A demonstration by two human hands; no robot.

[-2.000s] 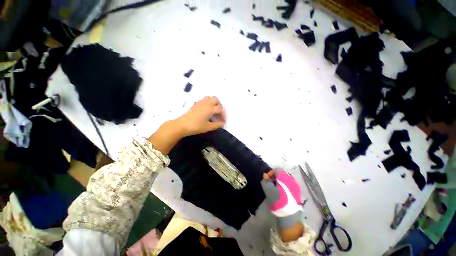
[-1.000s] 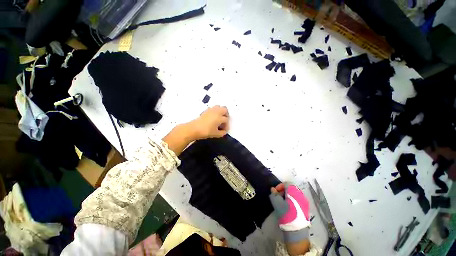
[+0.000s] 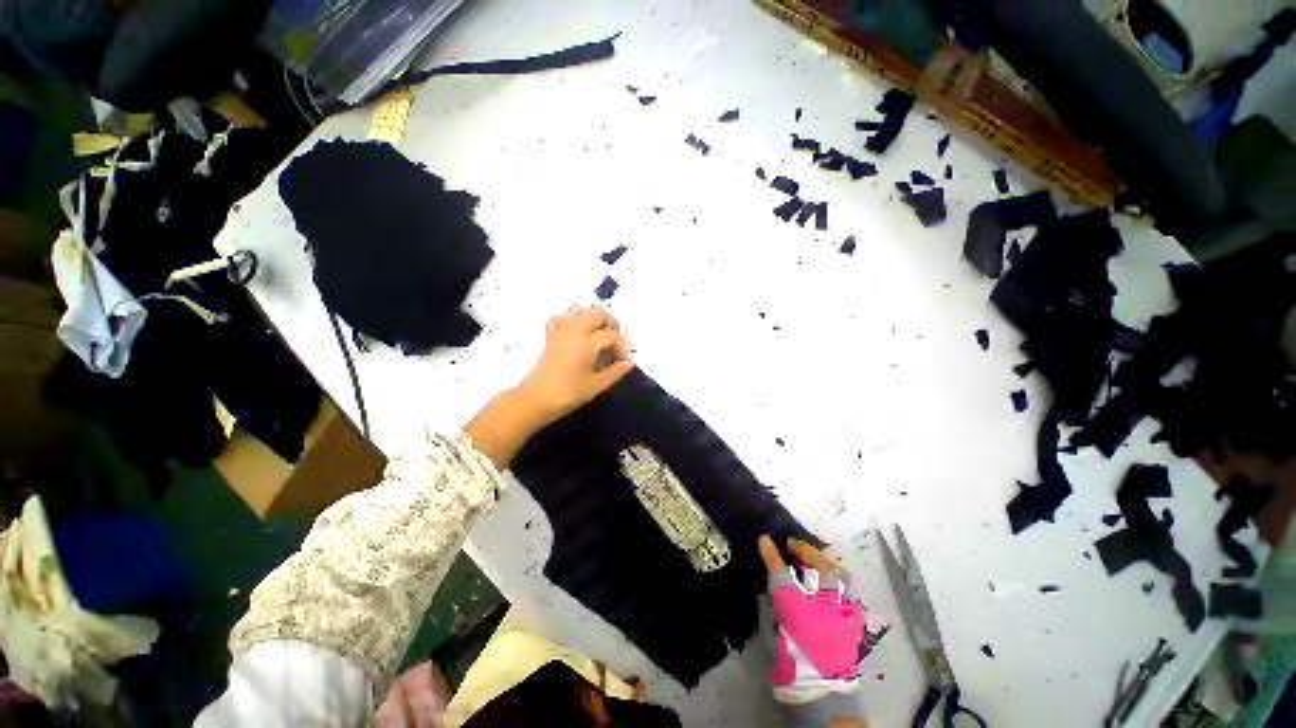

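A black fabric piece [image 3: 590, 491] lies on the white table in front of me. A pale oblong block with rounded ends [image 3: 674, 509] rests on it. My bare left hand [image 3: 580, 359] has curled fingers closed on the piece's far corner. My right hand [image 3: 816, 626], in a pink, white and grey glove with bare fingertips, lies at the near right corner. Its fingertips touch the fabric; whether they pinch it is hidden. Open shears [image 3: 924, 626] lie right of the glove, their handles cut off by the lower edge.
A rough black fabric stack [image 3: 384, 242] lies at the left, with small scissors [image 3: 213, 268] by the table's edge. Black offcuts [image 3: 1059, 299] heap at the right; scraps scatter at the back. A small metal tool [image 3: 1137, 680] lies lower right. A cardboard box [image 3: 292, 462] stands below left.
The view has shifted, so the table's things appear further right than at first. My right hand has turned, with its fingertips now pointing up over the corner. My left hand stays at the far corner.
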